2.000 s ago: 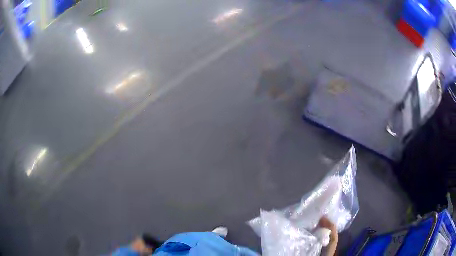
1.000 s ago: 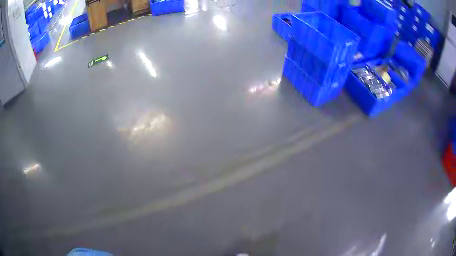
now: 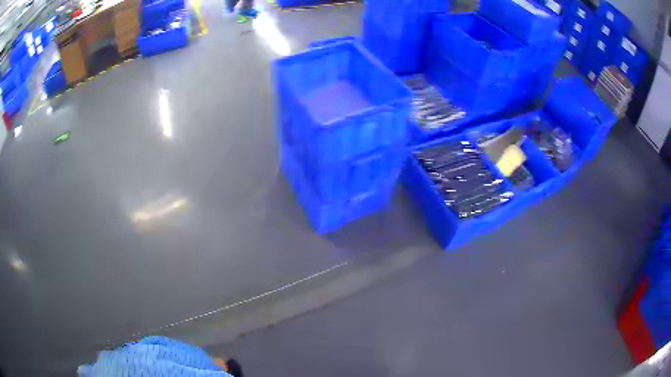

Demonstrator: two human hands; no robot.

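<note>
A blue sleeve [image 3: 158, 357] shows at the bottom left edge. A small patch of skin and something black [image 3: 234, 367] sit at its right end, so my left hand is almost wholly cut off and its state is hidden. My right hand is out of the picture. In front of me a stack of blue crates [image 3: 342, 177] stands on the grey floor; the top one is open and looks empty. To its right a long open blue crate [image 3: 482, 221] holds rows of dark flat pieces [image 3: 463, 180], a yellowish piece [image 3: 510, 159] and clear-wrapped stuff.
More blue crates [image 3: 485, 44] stand behind, with thin pieces stacked in one. A red and blue crate [image 3: 634, 324] is at the right edge. A pale line [image 3: 316, 283] crosses the floor. Brown cabinets [image 3: 99, 40] and a person's feet [image 3: 241, 9] are far back.
The view has swung right and come closer to the blue crates. The clear bag and the hand on it, seen two seconds ago, are out of view. The flat trolley is also gone.
</note>
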